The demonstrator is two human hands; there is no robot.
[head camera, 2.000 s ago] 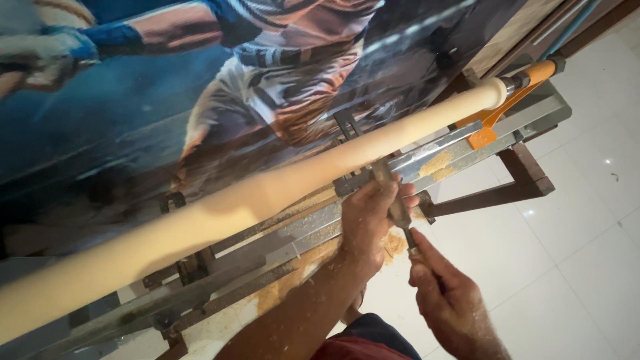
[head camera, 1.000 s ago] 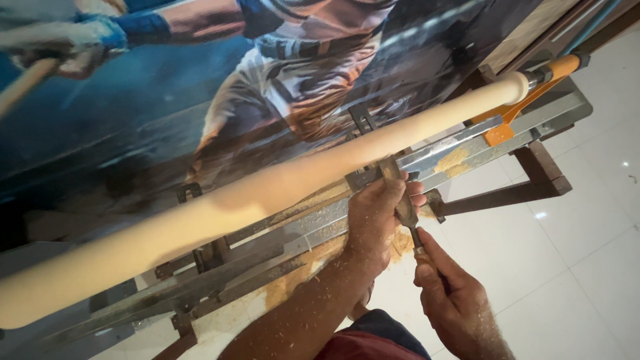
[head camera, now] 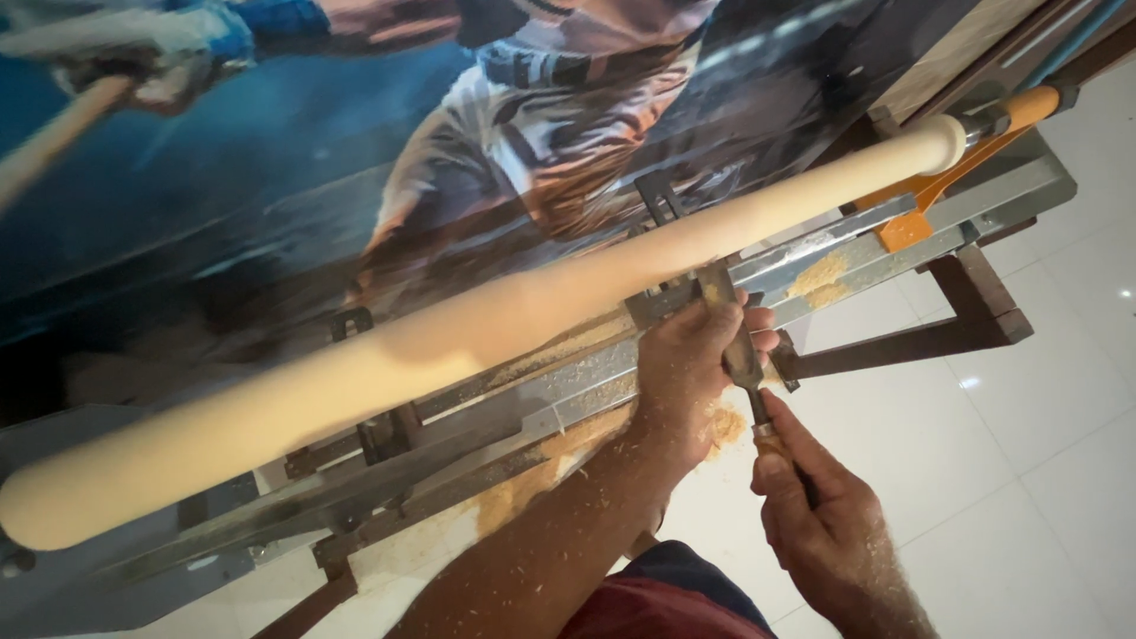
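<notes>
A pale wooden baseball bat (head camera: 426,355) lies across the view on a wood lathe, its thick end at lower left and its knob at the orange tailstock (head camera: 1029,106). My left hand (head camera: 692,373) grips the blade of a woodturning chisel (head camera: 741,359) at the tool rest (head camera: 661,302), just below the bat's middle. The chisel's tip meets or nearly meets the bat's near side; its exact contact is hidden. My right hand (head camera: 816,515) is closed around the chisel's wooden handle, below and right of my left hand. Wood dust speckles both forearms.
Metal lathe rails (head camera: 568,390) run under the bat, with wood shavings (head camera: 821,275) on them. A brown metal stand leg (head camera: 985,328) juts out at the right. Behind the bat is a large picture (head camera: 532,133) of a baseball player. Pale floor tiles (head camera: 1047,399) show below.
The view has shifted a little. Both hands keep their hold on the chisel, and nothing else has plainly changed.
</notes>
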